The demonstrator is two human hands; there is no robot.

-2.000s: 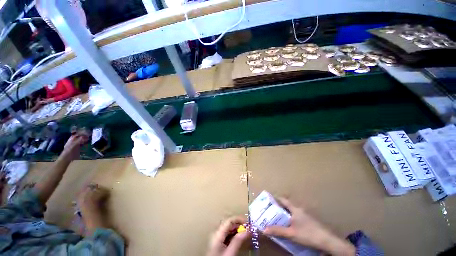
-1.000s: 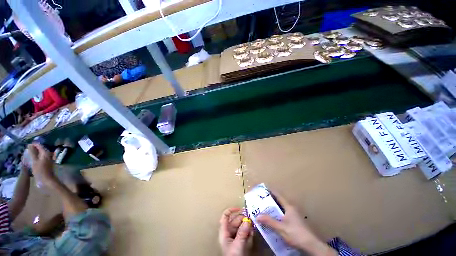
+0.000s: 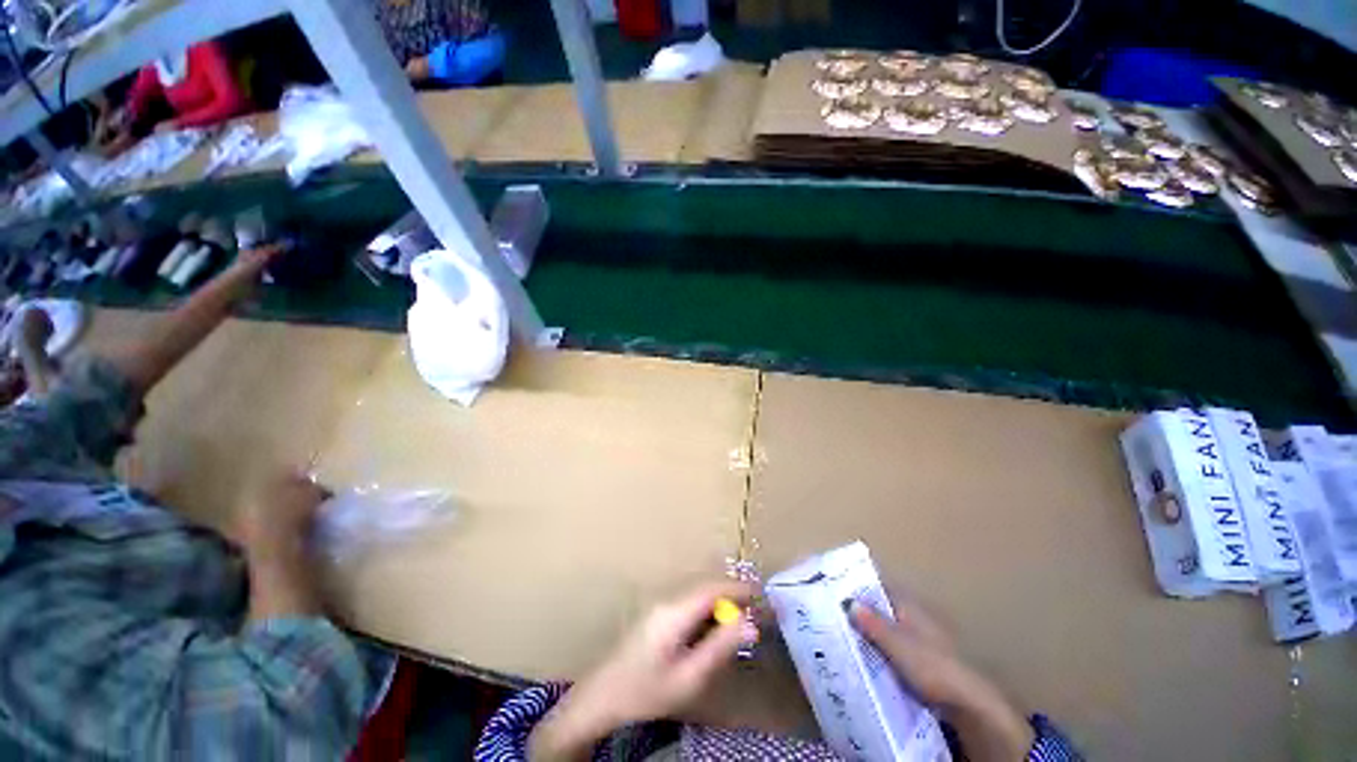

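Note:
A white printed retail box (image 3: 848, 655) is held at the bottom centre, its end flap side toward the belt. My right hand (image 3: 930, 667) grips it from the right side. My left hand (image 3: 670, 648) is closed around a small tool with a yellow handle (image 3: 726, 610), just left of the box; the tool's shaft is too small to make out. Tiny shiny scraps (image 3: 746, 572) lie on the cardboard along the seam between the two hands.
Stacked MINI FAN boxes (image 3: 1202, 499) stand at the right. A white plastic bag (image 3: 456, 328) lies by the shelf post. Boxes sit on the green conveyor (image 3: 833, 283). A coworker's arm (image 3: 283, 551) reaches in at left. Gold parts (image 3: 930, 93) lie across the belt.
The view has shifted, showing more of my left sleeve. Both hands still hold the box and tool, now slightly farther apart. The coworker's hand has moved over to the belt.

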